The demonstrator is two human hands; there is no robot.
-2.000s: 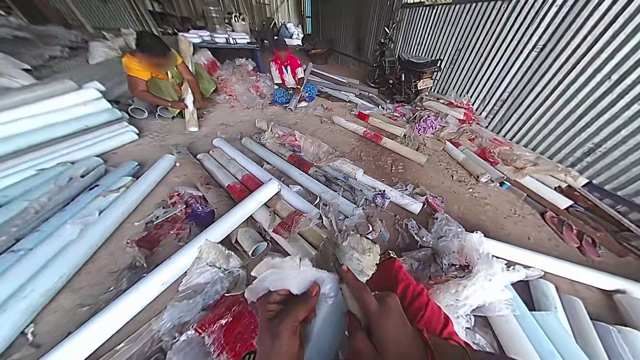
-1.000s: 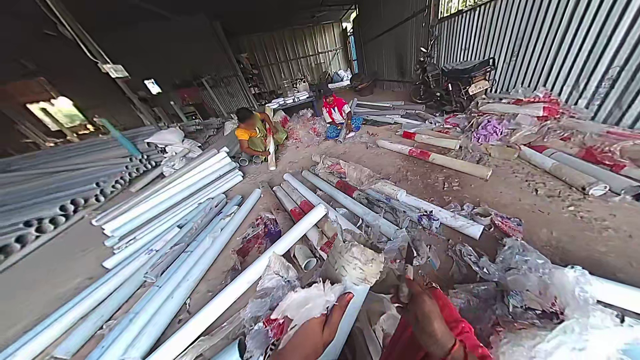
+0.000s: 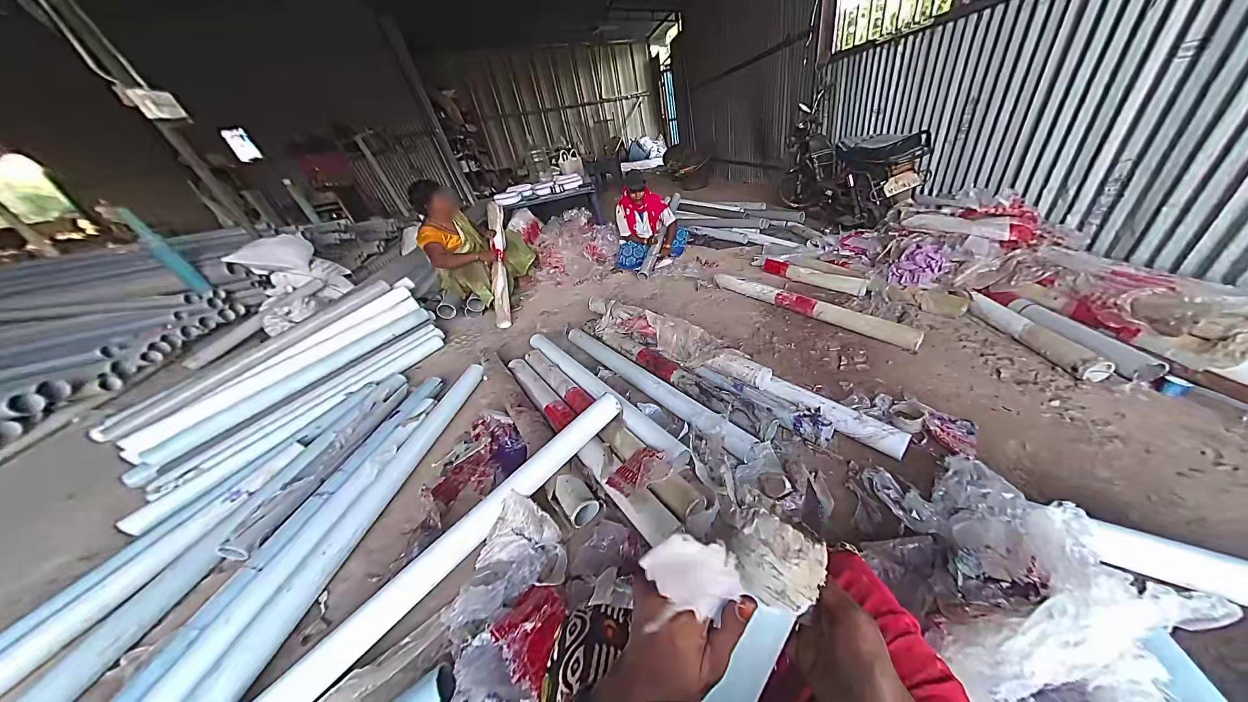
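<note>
A pale blue plastic pipe (image 3: 753,651) stands tilted between my hands at the bottom centre, its upper end covered by a crumpled whitish wrapping (image 3: 780,561). My left hand (image 3: 678,639) grips the pipe from the left, with a torn white piece (image 3: 690,575) at its fingers. My right hand (image 3: 843,634) is against the pipe's right side below the wrapping; its fingers are mostly hidden, and whether it holds a tool cannot be seen. Red cloth (image 3: 902,634) lies beside my right wrist.
Pale pipes (image 3: 283,546) lie in rows at left, a long white pipe (image 3: 468,536) nearer. Clear plastic wrapping (image 3: 1033,585) is heaped at right. Two people sit further back, one (image 3: 473,258) holding an upright pipe, the other (image 3: 642,229) near a table (image 3: 551,195). A motorcycle (image 3: 863,171) stands by the corrugated wall.
My right hand, apart from the pipe's end one second ago with a thin dark object in it, is now against the pipe. The view has tilted up since the first frame.
</note>
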